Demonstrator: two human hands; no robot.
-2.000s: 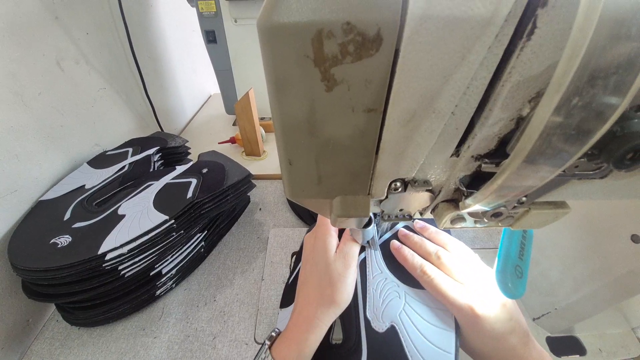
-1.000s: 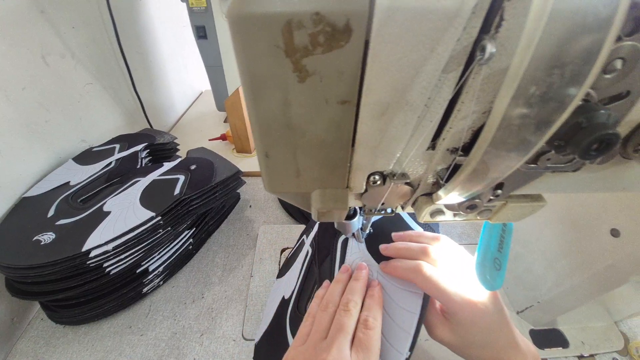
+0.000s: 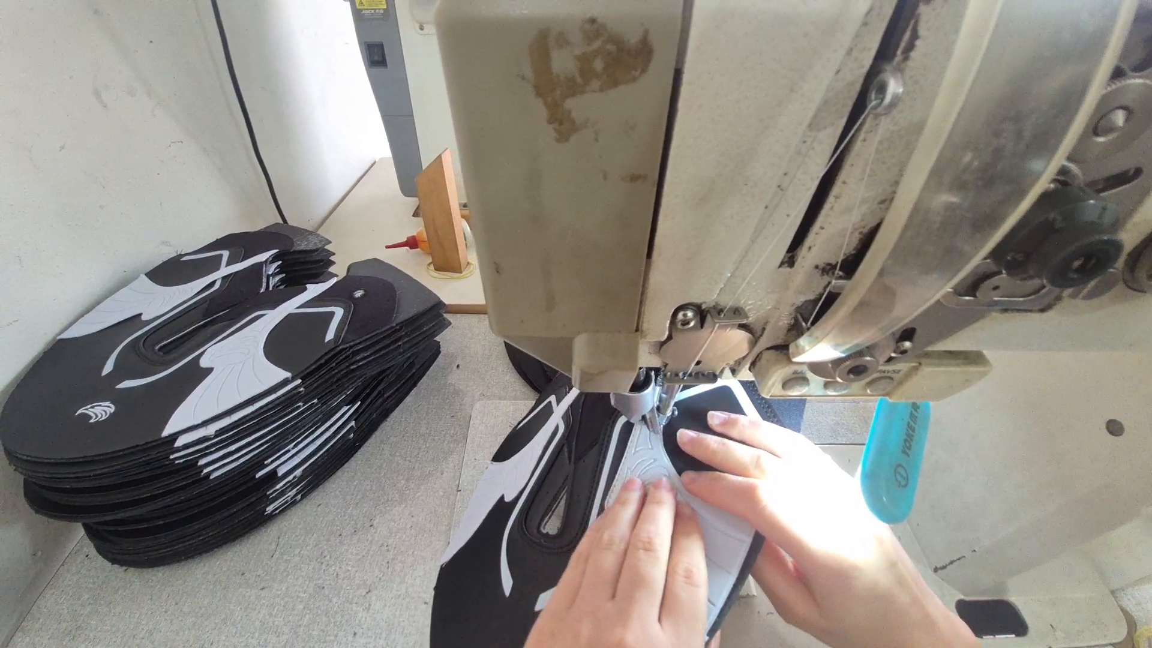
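A black and white shoe upper [image 3: 504, 504] lies flat under the needle and presser foot [image 3: 650, 409] of a sewing machine [image 3: 562, 180]. My left hand [image 3: 634, 567] rests with its fingers together on the white part of the upper, just in front of the foot. To the right, my right hand [image 3: 792, 513] lies with spread fingertips on the upper's black part and its right edge. Both hands press on the piece. The underside of the upper and my right thumb's tip are hidden.
A tall stack of similar shoe uppers [image 3: 225, 378] stands on the grey worktable [image 3: 387, 468] at the left. Behind it are a wooden block [image 3: 441, 216] and a red-tipped bottle [image 3: 409, 242]. A turquoise tool or handle [image 3: 895, 459] hangs right of my right hand.
My left hand has moved from beside the presser foot onto the white part in front of it. The upper has turned somewhat under the foot. My right hand stays on its right side.
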